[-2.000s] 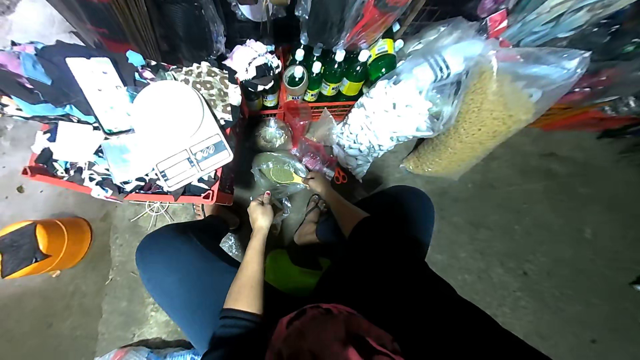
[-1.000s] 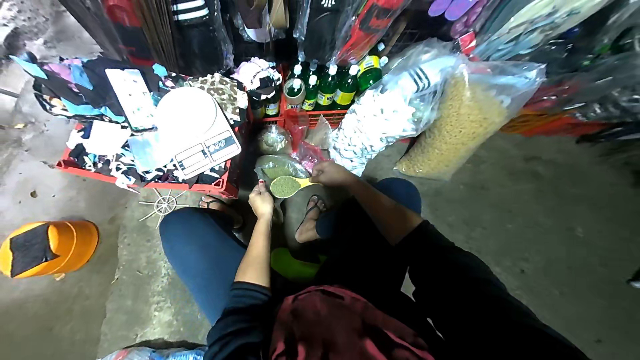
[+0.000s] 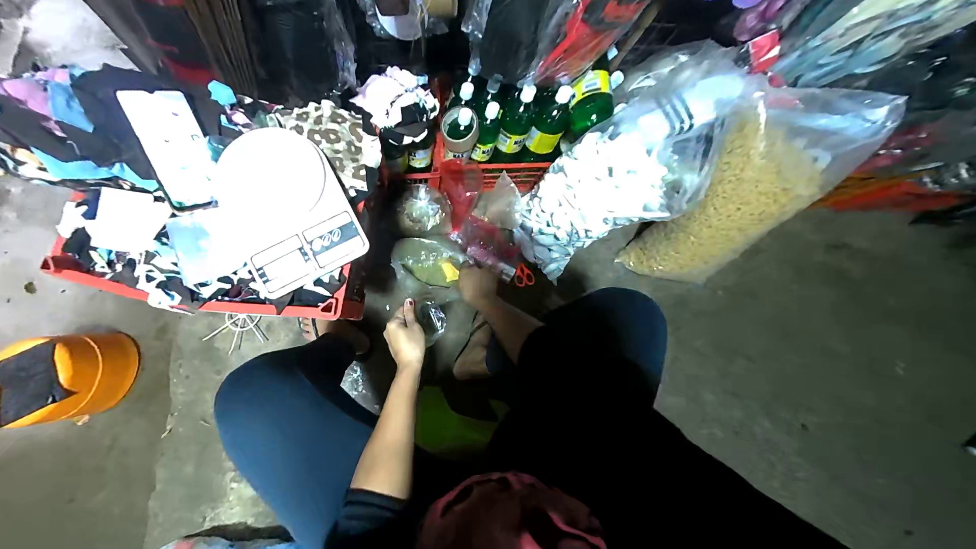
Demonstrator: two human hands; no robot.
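My left hand (image 3: pixel 406 335) is closed on the edge of a small clear plastic bag (image 3: pixel 432 320), which hangs between my knees. My right hand (image 3: pixel 478 286) grips a yellow scoop (image 3: pixel 449 271), whose bowl is down in an open plastic bag of greenish contents (image 3: pixel 427 263). What the contents are, I cannot tell. Just right of that hand lie orange-handled scissors (image 3: pixel 524 275). Behind the open bag sit another knotted clear bag (image 3: pixel 423 210) and a red plastic bag (image 3: pixel 462 191).
At left, a white digital scale (image 3: pixel 282 206) and a phone (image 3: pixel 166 149) rest on fabric scraps in a red crate (image 3: pixel 229 307). Green bottles (image 3: pixel 545 126) stand in another red crate. Large bags of white pieces (image 3: pixel 610 183) and yellowish pieces (image 3: pixel 732 198) lean at right. An orange bucket (image 3: pixel 107 374) is on the floor.
The scoop, held up full of greenish contents near my left hand one second ago, is now down in the open bag. My right hand has moved with it.
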